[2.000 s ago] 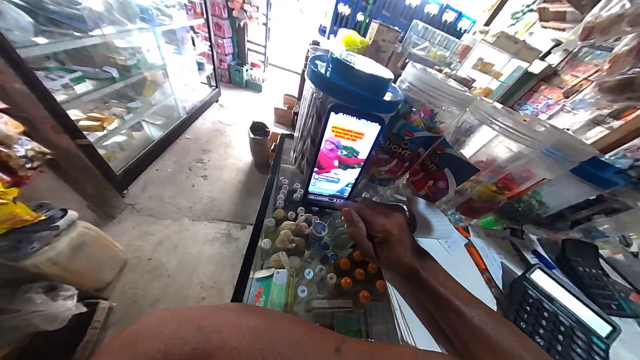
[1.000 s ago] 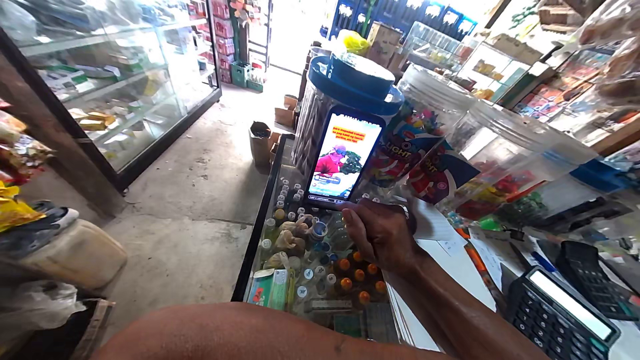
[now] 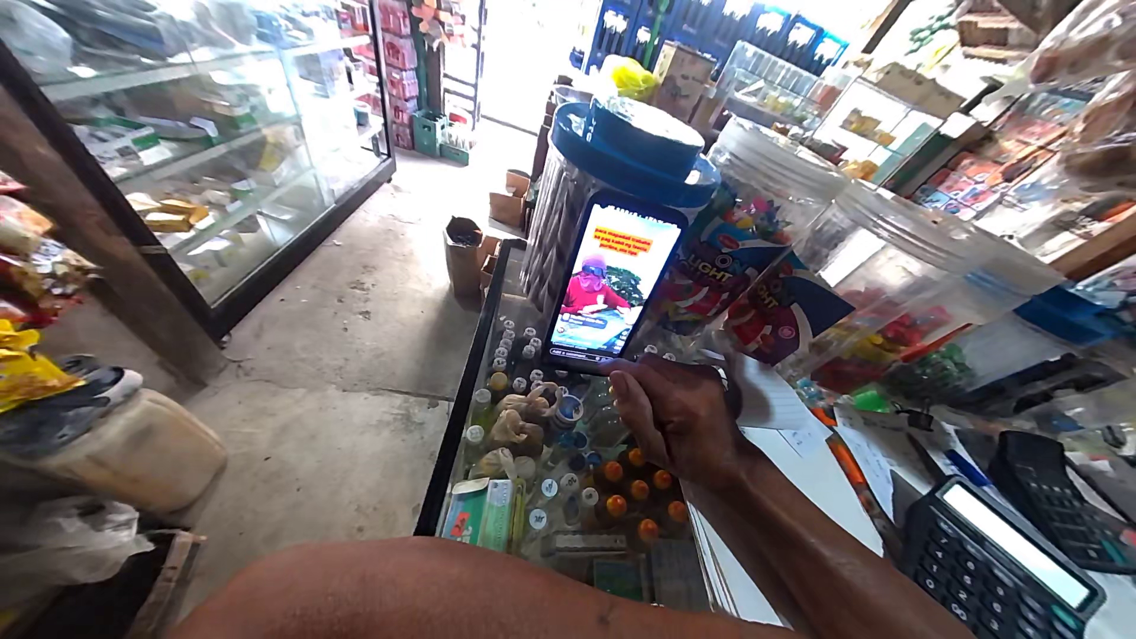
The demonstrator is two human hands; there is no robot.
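Note:
My right hand (image 3: 679,413) rests over the glass counter top with its fingers curled and its thumb along the near side. Its knuckles are at the lower right corner of a lit smartphone (image 3: 612,288). The phone stands tilted in front of a big clear jar with a blue lid (image 3: 652,146), its screen showing a picture of a person in red with writing above. Whether my fingers grip the phone or only touch it is hidden. A bare arm or leg crosses the bottom edge; my left hand is out of sight.
Under the glass counter top lie small bottles with orange caps (image 3: 639,490) and a green-white box (image 3: 479,513). To the right are candy bags (image 3: 710,275), plastic jars (image 3: 923,257), papers, and a calculator (image 3: 998,559). A glass display case (image 3: 222,133) stands at left.
The picture on the phone screen has changed slightly. My right hand has kept its place beside the phone.

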